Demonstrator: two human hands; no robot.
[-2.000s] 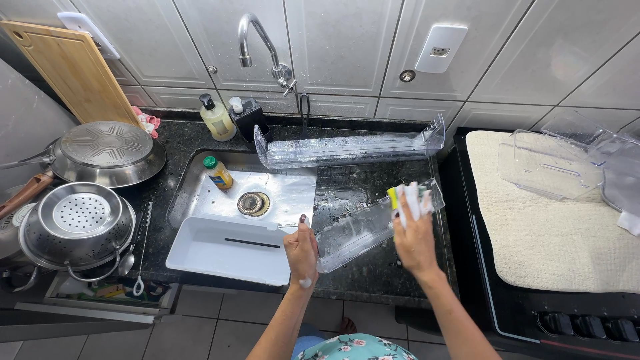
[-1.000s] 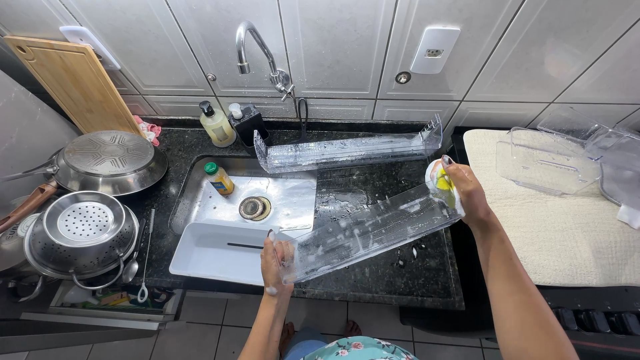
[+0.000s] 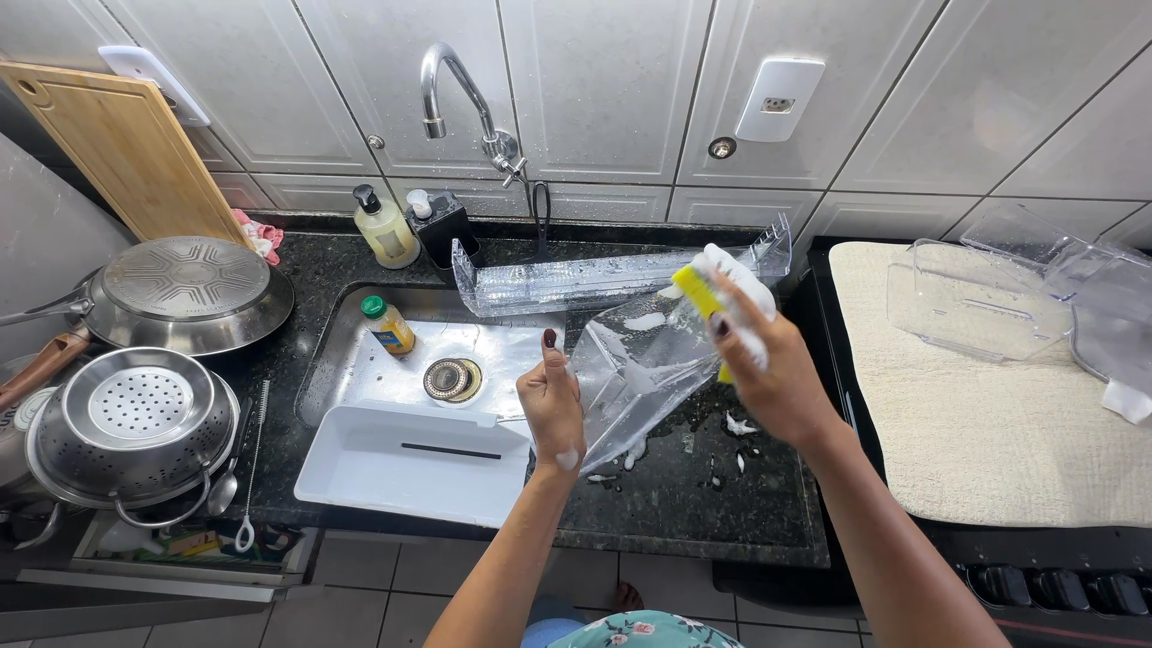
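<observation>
My left hand [image 3: 553, 405] grips the near left end of a clear plastic refrigerator shelf bin [image 3: 630, 387], thumb up, with the bin tilted over the granite counter. In my right hand [image 3: 765, 351] is a yellow sponge [image 3: 697, 292] covered in white foam, held at the bin's upper right end. Foam lies on the bin's surface and on the counter beneath. Behind it, a second clear plastic bin [image 3: 576, 281] rests across the back of the sink and counter. A white plastic tray [image 3: 405, 463] sits over the front of the steel sink [image 3: 346, 360].
A green-capped bottle [image 3: 389, 326] stands in the sink below the faucet [image 3: 459, 85]. Soap bottles [image 3: 387, 229] are behind. Pans [image 3: 193, 292], a steel colander [image 3: 135, 423] and a wooden cutting board [image 3: 126, 148] are at left. More clear plastic parts [image 3: 981, 297] lie on a cream mat [image 3: 927, 432] at right.
The held bin has turned from lying lengthwise toward the right to a steeper, end-on tilt. My left hand has risen and moved right; my right hand with the sponge has moved left.
</observation>
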